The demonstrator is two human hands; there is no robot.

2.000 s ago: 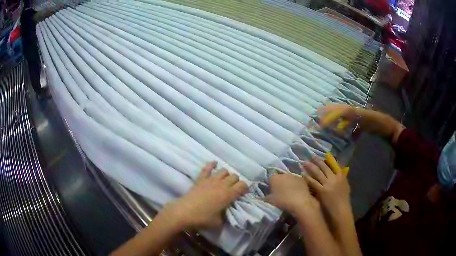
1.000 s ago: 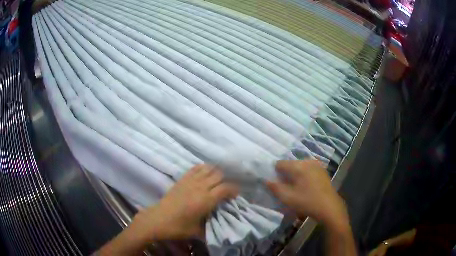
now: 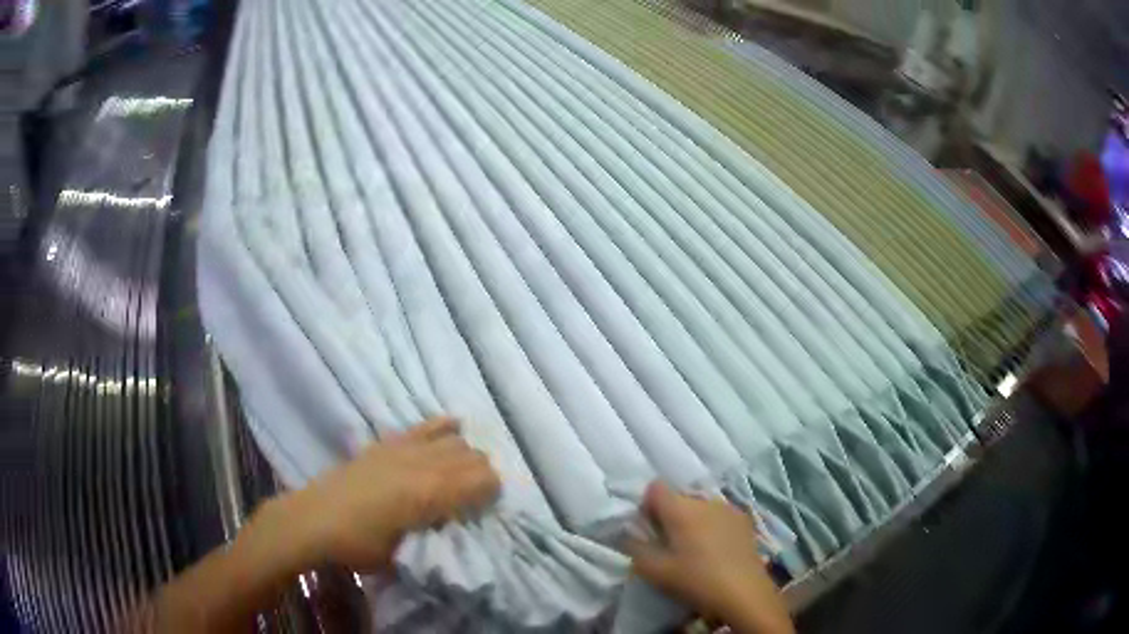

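Observation:
Pale blue-white pleated fabric (image 3: 495, 248) lies in long ridges over the rack and fans out towards me. Its near end is bunched into gathers at the bottom centre. My left hand (image 3: 409, 483) lies on the fabric left of centre, fingers curled over the gathers and gripping them. My right hand (image 3: 706, 551) pinches the fabric edge at the lower centre-right between thumb and fingers. The fingertips of both hands are partly hidden.
Olive-green ribbed fabric (image 3: 792, 161) lies along the far right side. The metal rack edge (image 3: 916, 508) runs along the lower right. Shiny metal tubes (image 3: 87, 471) stand at the left. An orange-brown box (image 3: 1071, 359) is at the right.
The view has turned, so the fabric runs more upright. The other person's hands and sleeve, seen at the right two seconds ago, are gone. My hands stay at the gathered end.

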